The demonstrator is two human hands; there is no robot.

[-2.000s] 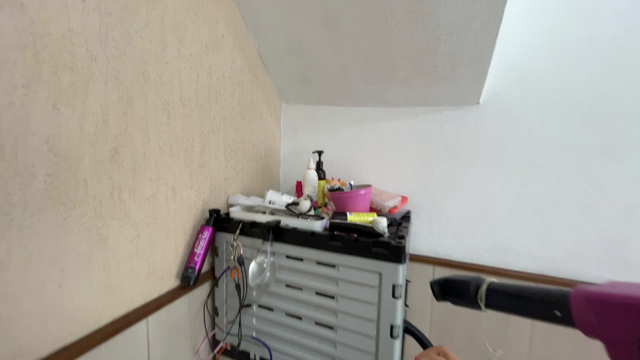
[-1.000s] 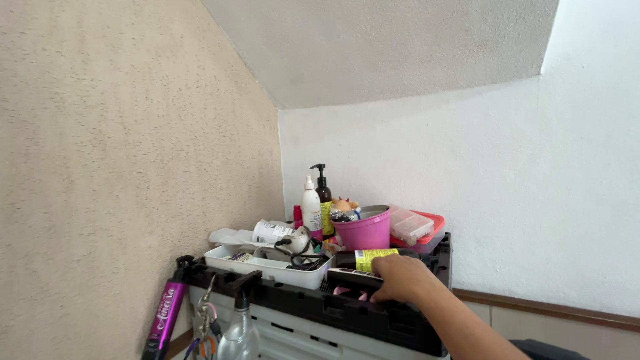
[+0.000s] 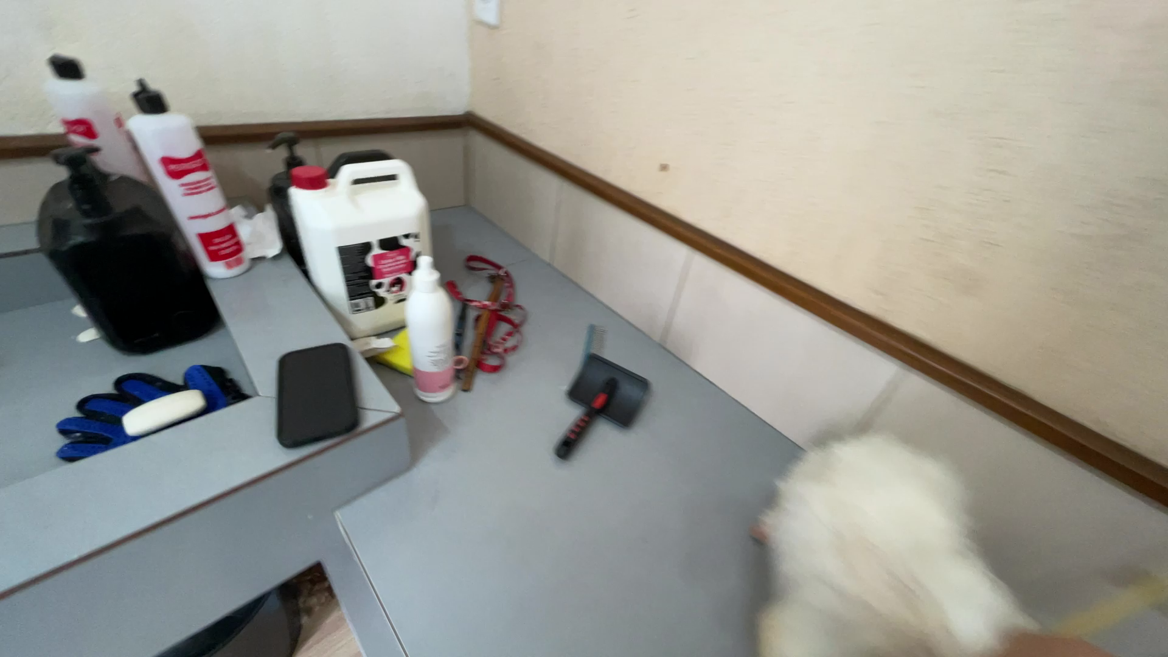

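A white fluffy dog [image 3: 876, 547], blurred, is at the lower right of the grey tiled counter [image 3: 547, 547], close to the wall. Only a blurred sliver of skin, seemingly my right hand [image 3: 1049, 644], shows at the bottom edge against the dog's fur; its fingers are hidden. My left hand is out of view. A slicker brush [image 3: 609, 391] with a black and red handle lies on the counter left of the dog, with a metal comb [image 3: 593, 340] just behind it. A white bottle with a pink band [image 3: 431, 333] stands farther left.
A white jug with a red cap [image 3: 365, 246] stands behind the bottle, beside a red leash [image 3: 502, 319]. A black phone [image 3: 317, 394] lies on the raised ledge. Left are a blue grooming glove [image 3: 100, 424], a white soap bar [image 3: 164, 412] and a black pump bottle [image 3: 128, 265].
The view has swung from the drawer unit to the counter and dog. One second ago my right hand was on things atop that unit; now only skin shows by the dog.
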